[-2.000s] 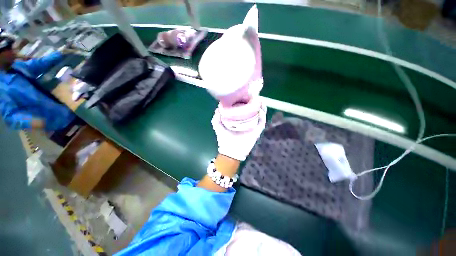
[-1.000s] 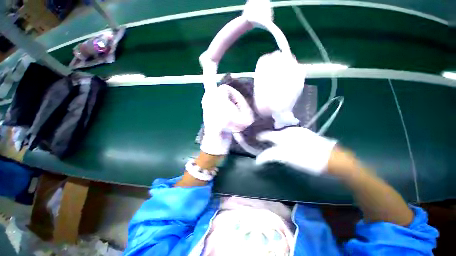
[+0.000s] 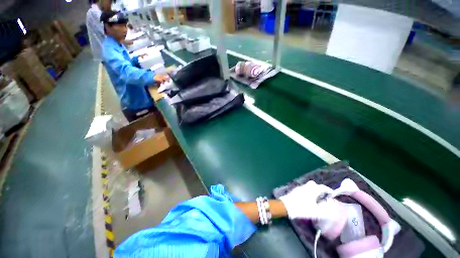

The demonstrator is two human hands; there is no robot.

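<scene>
The pink and white headphones point(image 3: 370, 204) lie on the dark grey patterned bag point(image 3: 297, 226) at the lower right, on the green bench. My left hand point(image 3: 307, 200), in a white glove, is on the near ear cup and appears to grip it; its fingertips are blurred. A small white slip point(image 3: 353, 224) lies between the ear cups. A thin white cable point(image 3: 317, 244) hangs near the gripped cup. My right hand is not in view.
Black-grey bags point(image 3: 207, 95) are stacked on the bench's left edge. Another bagged pink item point(image 3: 254, 71) lies beyond, near metal posts. A person in blue point(image 3: 123, 75) stands at the bench. An open cardboard box point(image 3: 146, 141) is on the floor.
The view has swung left. The headphones, held upright before, now lie on the bag. My right hand has gone out of the picture.
</scene>
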